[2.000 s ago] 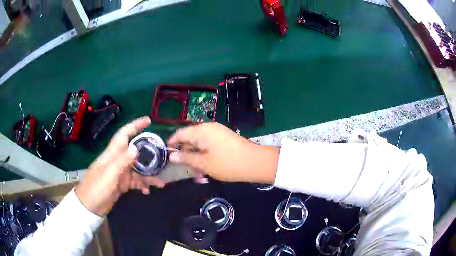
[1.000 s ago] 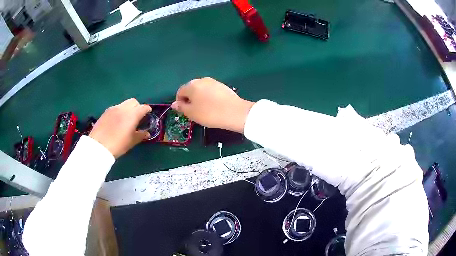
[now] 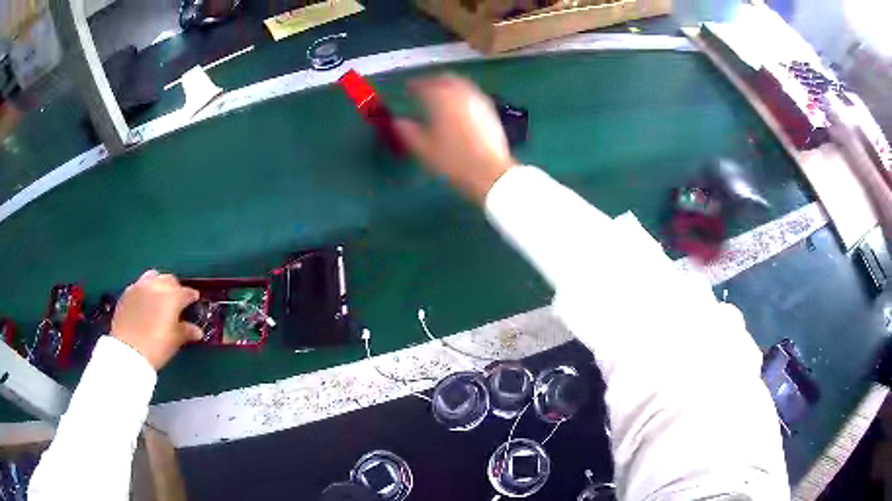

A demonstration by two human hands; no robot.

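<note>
My left hand [image 3: 155, 318] is on a speaker in the round opening of a red shell [image 3: 231, 284], with the fingers over the speaker's edge. The green circuit board [image 3: 245, 315] shows in the shell, with a pale lead lying across it. A black shell [image 3: 315, 298] lies open just to the right of it. My right hand [image 3: 458, 127] is blurred, reaching over the far part of the belt beside a tilted red housing [image 3: 372, 106]. A black housing [image 3: 512, 121] is partly behind this hand. Whether the right hand touches the red housing cannot be told.
Several speakers [image 3: 460, 399] with thin leads lie on the black mat [image 3: 284, 468]. Another red housing [image 3: 698, 223] is blurred at the belt's right. More red housings [image 3: 63, 323] stand at left. A brown box [image 3: 548, 27] and a single speaker [image 3: 326, 53] are beyond the belt.
My right hand has left the red shell and moved to the far belt. My left hand stays at the speaker in the shell. The view has shifted, and another red housing now shows at right.
</note>
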